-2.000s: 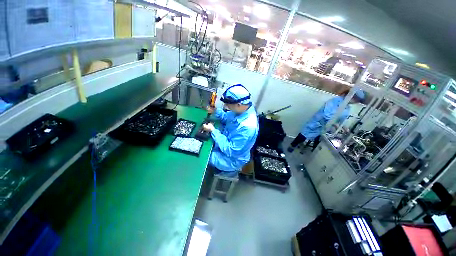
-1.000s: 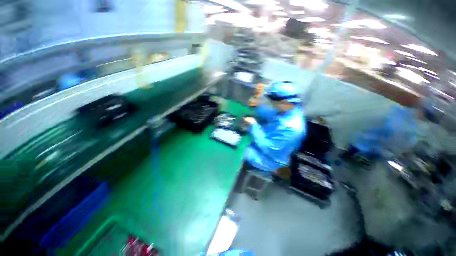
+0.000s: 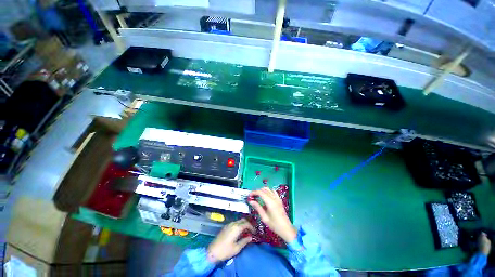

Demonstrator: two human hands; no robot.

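Note:
My right hand [image 3: 273, 213] is at the right end of the pale feed rail [image 3: 217, 198], its fingertips pinched around small red components [image 3: 251, 198]. My left hand [image 3: 230, 240] is lower and to the left, fingers bent, at the left edge of the red heap; whether it grips a part is unclear. The green parts tray [image 3: 293, 186] lies right of the machine [image 3: 190, 142], with red parts mostly in its lower half, partly hidden by my hands. The machine has a white top, dark control panel and red button [image 3: 231, 162]. Dark clamp parts [image 3: 175, 206] sit mid-rail.
A carton [image 3: 89, 154] with red parts stands left. A blue bin [image 3: 277, 135] is behind the tray under the shelf [image 3: 217, 104]. A blue cord [image 3: 358, 172] crosses the bench. Black trays [image 3: 442, 165] and another person's hand [image 3: 484, 243] are at right.
The view has swung left from the coworker and right bench to the machine. Both my hands, the feed rail and the carton are now in view; the green tray shows more fully.

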